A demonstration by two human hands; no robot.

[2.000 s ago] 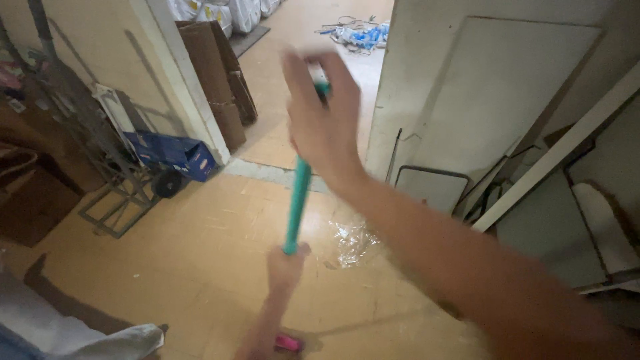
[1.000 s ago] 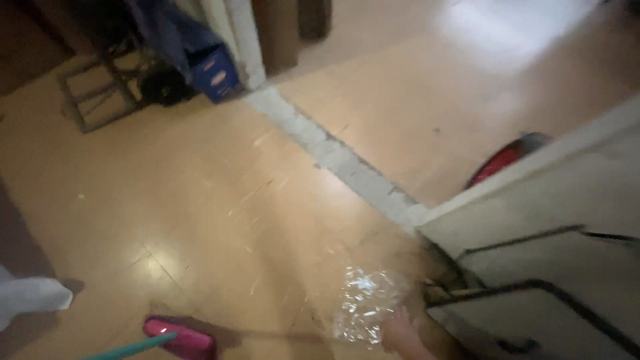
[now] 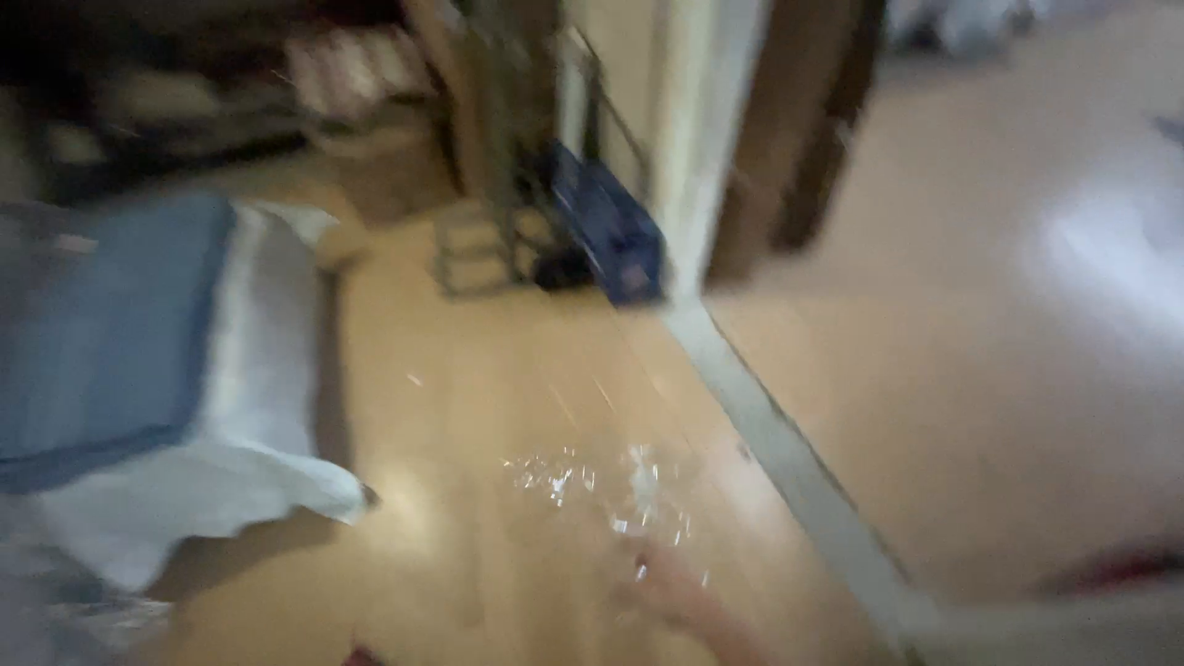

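Note:
Blurred by motion, my right hand reaches in from the lower right, its fingers at a crumpled piece of clear plastic. The plastic shows as bright glints over the wood-look floor and seems to be gripped at its lower edge. My left hand is out of view. At the bottom edge, a small dark pink part shows, probably of the pink head seen earlier on the teal pole.
A blue box stands by a hand truck at the door frame. A grey threshold strip crosses the floor. Blue and white cloth covers something at left. Brown cardboard leans beyond the frame.
My right hand has left the teal pole and gone down to the clear plastic, which has since moved left, away from the threshold. My left hand has left the view. The view has swung.

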